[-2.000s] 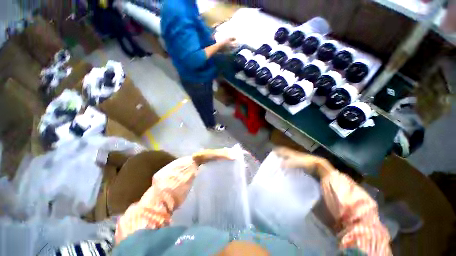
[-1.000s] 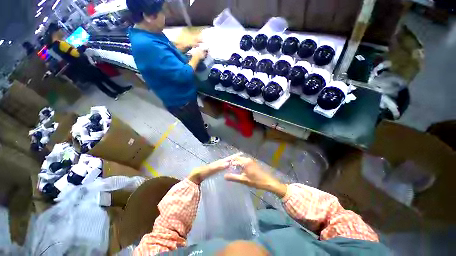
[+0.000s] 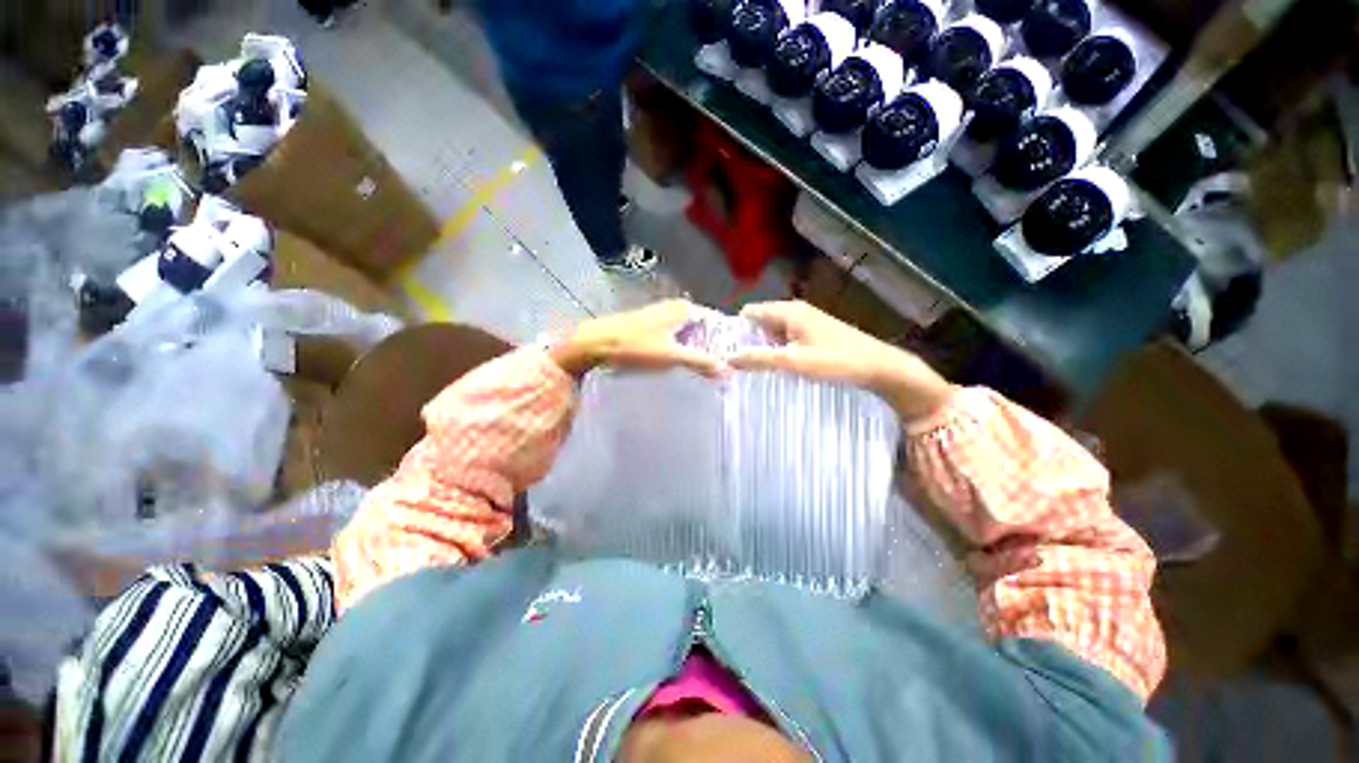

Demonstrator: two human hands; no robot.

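Note:
A clear ribbed plastic air-column bag (image 3: 805, 485) hangs before my body, its fine parallel lines running down toward my chest. My left hand (image 3: 648, 337) grips its upper edge at the left of the middle. My right hand (image 3: 820, 346) grips the same edge just to the right. The fingertips nearly meet over a bunched, shiny bit of the plastic. The left half of the sheet looks smoother and cloudier than the ribbed right half.
A green bench (image 3: 969, 246) holds rows of black domes on white bases (image 3: 909, 127). A person in blue (image 3: 559, 90) stands at it. A round-looking brown carton (image 3: 403, 403) is at left, beside a cloudy plastic heap (image 3: 164, 418). A large carton (image 3: 1222, 492) is at right.
My hands have come level at the bag's top edge, and the sheet now lies spread between them. Earlier it was in two flaps, then narrower. The view has tilted further down.

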